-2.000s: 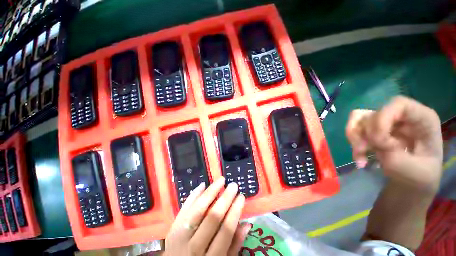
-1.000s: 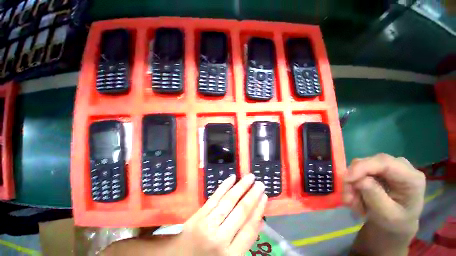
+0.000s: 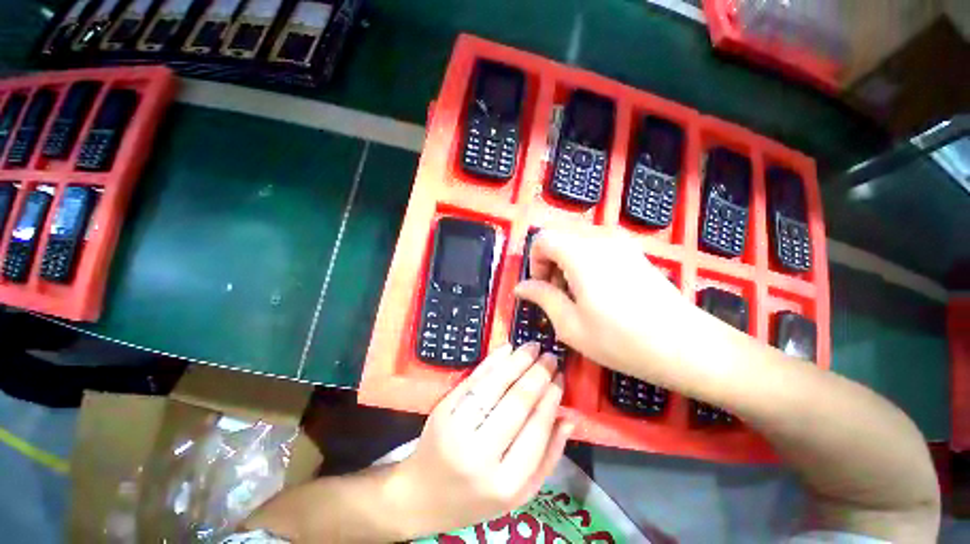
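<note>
A red foam tray [image 3: 420, 228] holds black keypad phones in two rows of pockets. My right hand [image 3: 606, 292] is over the second near-row phone [image 3: 532, 324] from the left, thumb and fingers bent at its upper part and hiding much of it; any film between the fingertips cannot be made out. My left hand [image 3: 495, 441] lies palm down at the tray's near edge, its fingertips on that phone's lower end. The leftmost near-row phone [image 3: 457, 292] lies uncovered in its pocket. My right forearm partly hides the other near-row phones.
Another red phone tray [image 3: 104, 202] lies left on the green belt [image 3: 239, 228]. A black parts tray [image 3: 308, 74] is beyond it. A carton [image 3: 117, 462] with crumpled clear plastic [image 3: 229, 478] stands below the near edge. Another red tray [image 3: 782, 53] and a brown box [image 3: 915, 85] are far right.
My right hand has moved from beside the tray onto a near-row phone. My left hand rests further left along the near row. The view has shifted left, and the tray appears further right and tilted.
</note>
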